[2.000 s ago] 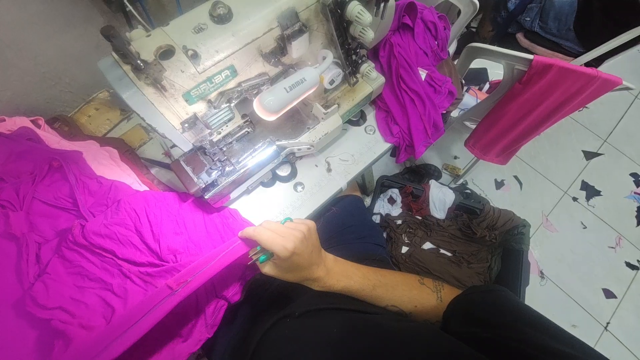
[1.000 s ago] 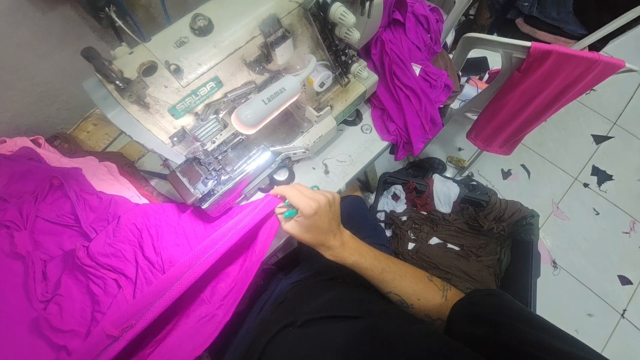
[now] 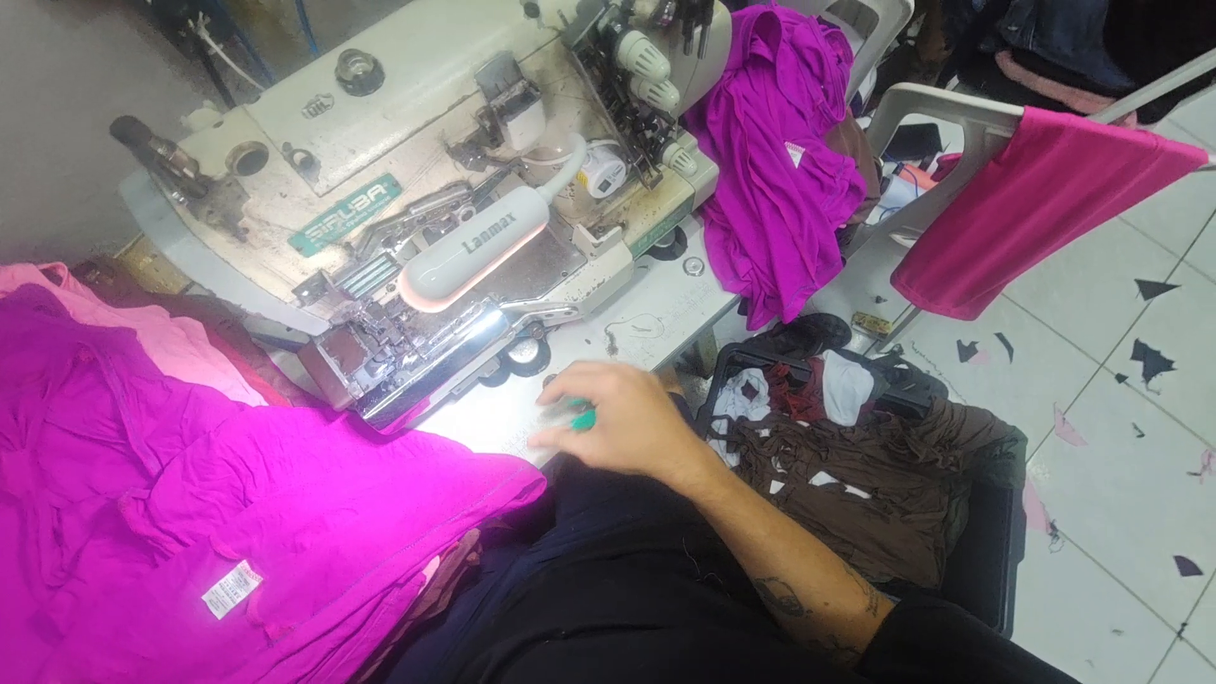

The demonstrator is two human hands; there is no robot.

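Observation:
My right hand (image 3: 617,418) is over the front edge of the sewing machine's white table, thumb and forefinger apart, with a small green-handled tool (image 3: 582,414), blurred, in its grasp. To its left, not touching it, a magenta fabric garment (image 3: 323,494) lies spread out; a white label (image 3: 231,588) shows on it. The garment's upper edge meets the front of an industrial Siruba sewing machine (image 3: 456,351). A Lanmax lamp (image 3: 475,249) is lit over the needle area. My left hand is not in view.
More magenta fabric (image 3: 779,171) is heaped at the machine's right end. A deep pink cloth (image 3: 1035,209) hangs over a white plastic chair (image 3: 883,123). Below, a black crate (image 3: 988,570) holds brown and white fabric. Scraps dot the tiled floor (image 3: 1092,494). Pink fabric (image 3: 161,332) lies at left.
My right hand held the magenta garment's edge in both earlier frames and has let it go. The hand has moved right, and the garment's label has come into view.

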